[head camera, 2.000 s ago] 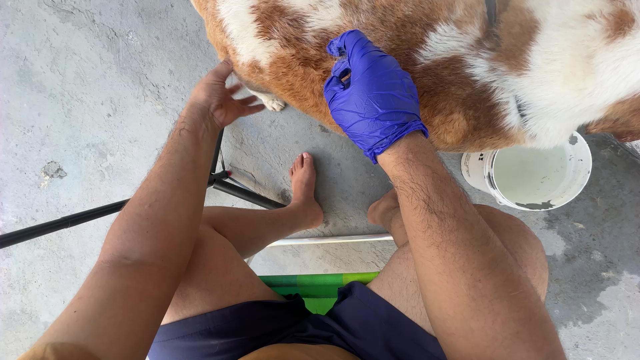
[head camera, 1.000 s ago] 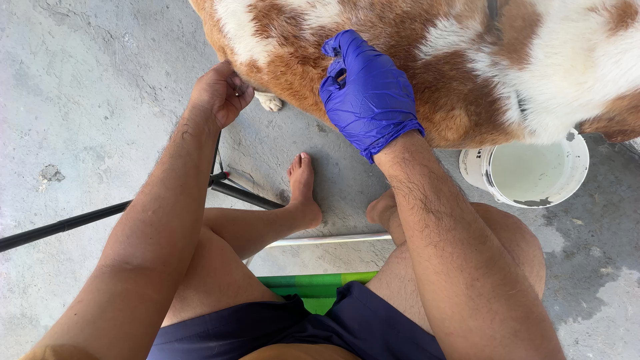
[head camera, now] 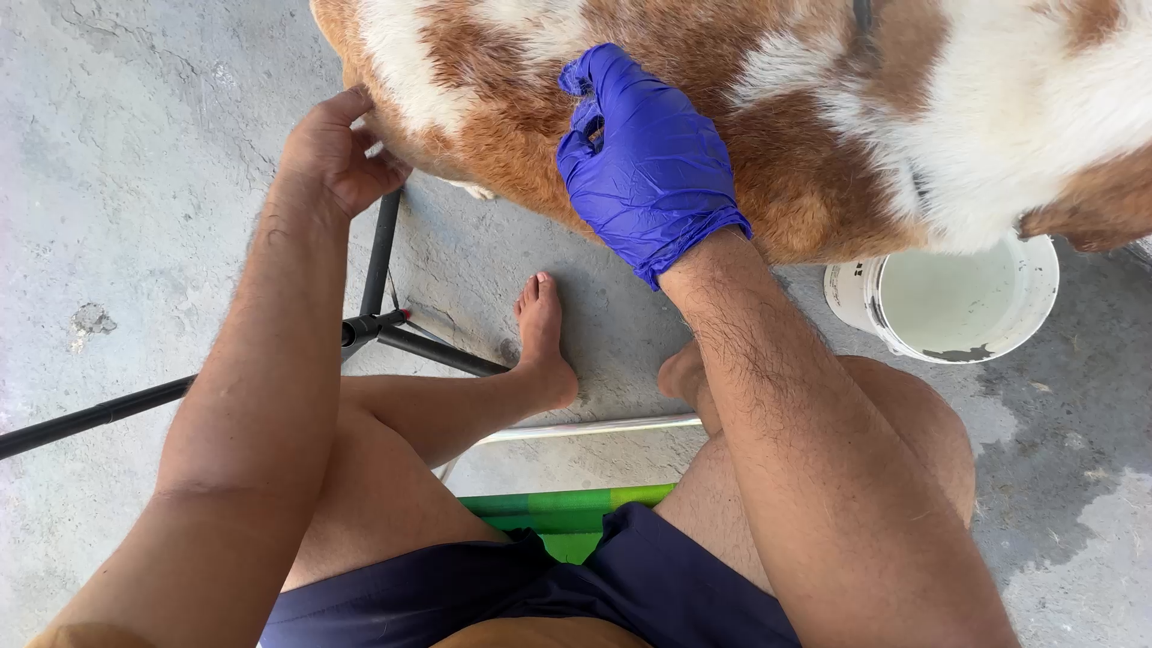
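Note:
A dog with brown and white fur (head camera: pixel 504 117) stands across the top of the view, its face out of sight. My bare left hand (head camera: pixel 346 148) is at the edge of its hindquarters, fingers bent and apart, with fingertips against or beside the fur. Over the dog's flank is my right hand (head camera: pixel 648 153) in a blue-purple disposable glove. Its fingers are curled, and some loose hair shows at the thumb and forefinger. Whether anything is pinched there cannot be told. A thin dark collar or strap (head camera: pixel 862 16) crosses the fur at the top.
A white plastic bucket (head camera: pixel 1044 288) of cloudy liquid stands on the concrete floor (head camera: pixel 153 234) below the dog at right. Black tubular stand legs (head camera: pixel 441 349) spread beside my left leg. Under me are a green seat (head camera: pixel 576 508) and a pale bar (head camera: pixel 594 427).
My left hand's fingers closed up at the dog's rear, then parted again. My gloved right hand has stayed over the flank with its fingers curled.

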